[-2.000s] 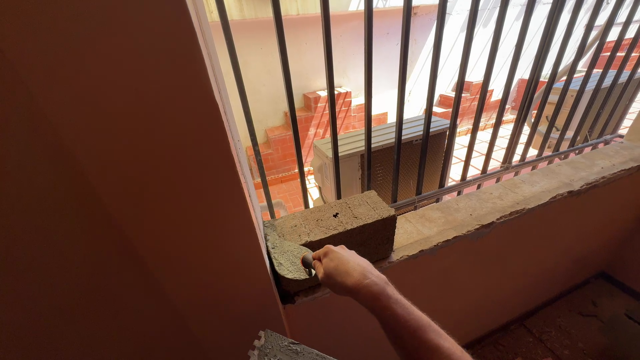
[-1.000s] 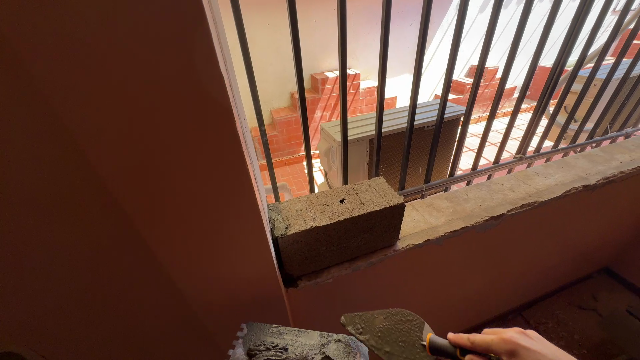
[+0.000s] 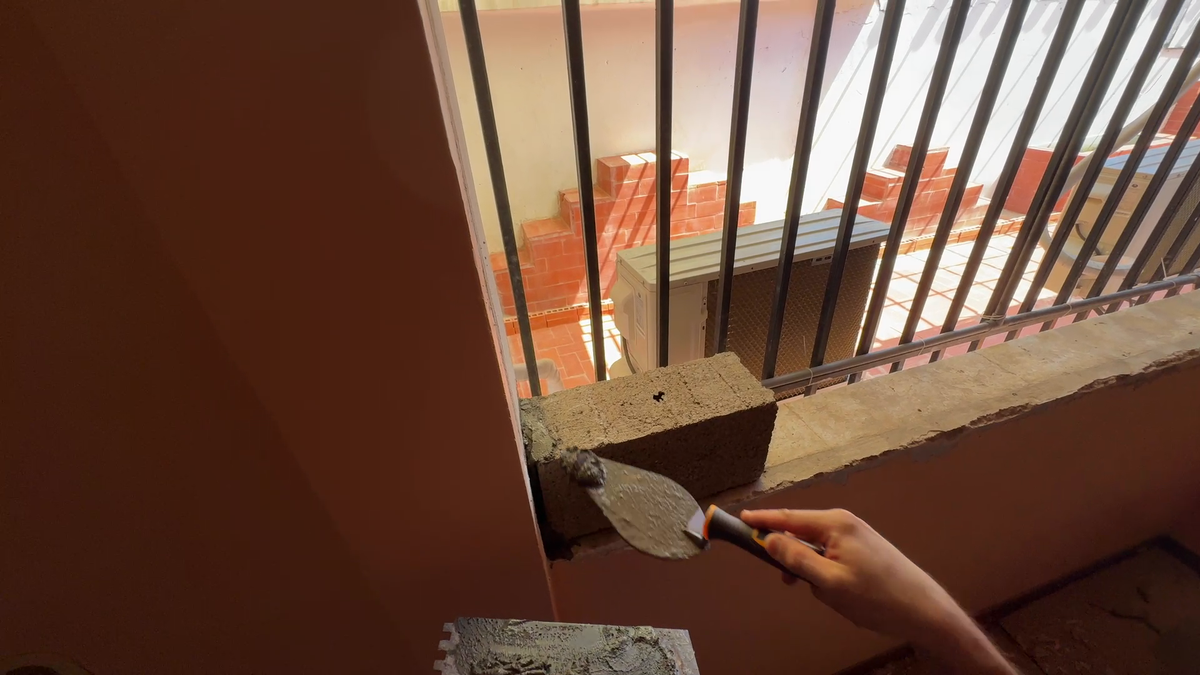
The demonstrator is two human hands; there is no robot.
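Observation:
My right hand [image 3: 834, 558] grips the black and orange handle of a pointing trowel [image 3: 652, 511], whose blade is coated with wet mortar. A lump of mortar [image 3: 585, 467] sits at the blade's tip, in front of the left end of a concrete block [image 3: 666, 412]. The block lies on the ledge against the wall at left, with mortar smeared at that end. Below, at the bottom edge, is a notched trowel [image 3: 567, 647] with mortar on its plate; what holds it is hidden. My left hand is outside the view.
A rough-edged ledge [image 3: 984, 389] runs off to the right beneath black metal bars [image 3: 663, 187]. A reddish wall [image 3: 281, 328] stands close at left. Beyond the bars are an outdoor air conditioner unit [image 3: 759, 281] and red brick steps [image 3: 628, 216].
My right hand was at the block's left end, then low beside the notched trowel. Now it has moved back up, bringing a mortar lump on the trowel's tip to the block.

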